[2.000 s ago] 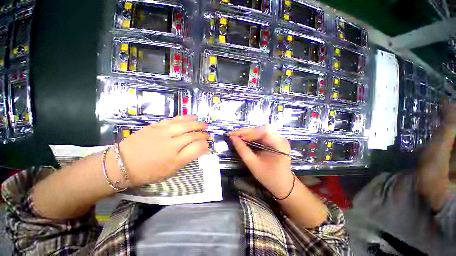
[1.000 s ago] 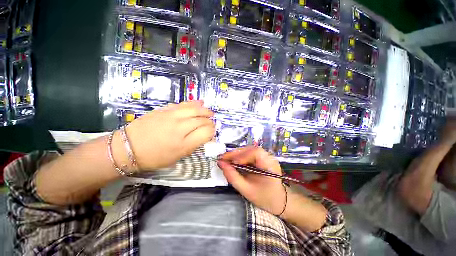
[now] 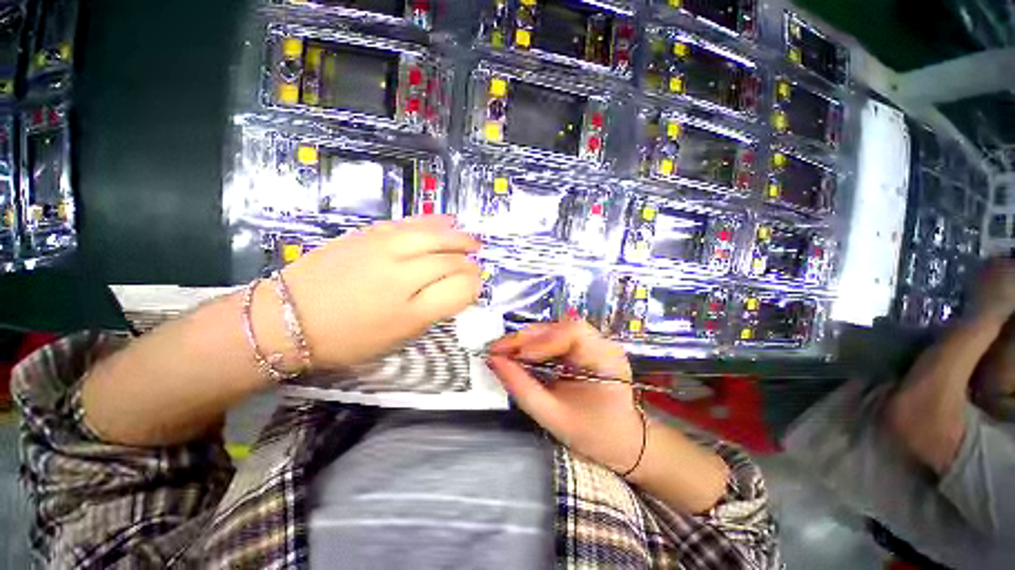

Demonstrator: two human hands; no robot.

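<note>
My left hand (image 3: 373, 292) lies over the striped sticker sheet (image 3: 417, 373), with its fingers at the sheet's upper right part and the tray's near edge. The sheet has grey-black rows and white margins and reaches out under my left forearm. My right hand (image 3: 568, 384) holds thin dark tweezers (image 3: 590, 377), tip at the sheet's right part, close to my left fingertips. No sticker can be made out at the tip. The clear blister tray (image 3: 456, 150) lies just beyond my hands and holds dark modules (image 3: 540, 115) with yellow and red parts; glare covers its nearer rows.
White sheets (image 3: 874, 212) lie along the tray's right side. More trays stand at the far left (image 3: 45, 167) and far right (image 3: 946, 223). Another person's arm (image 3: 957, 362) is at the right edge. A pale rail (image 3: 957, 76) runs at the upper right.
My right hand and the tweezers have moved from the tray's near edge down to the sheet. The tray sits slightly higher and further right in view. My left hand stays on the sheet.
</note>
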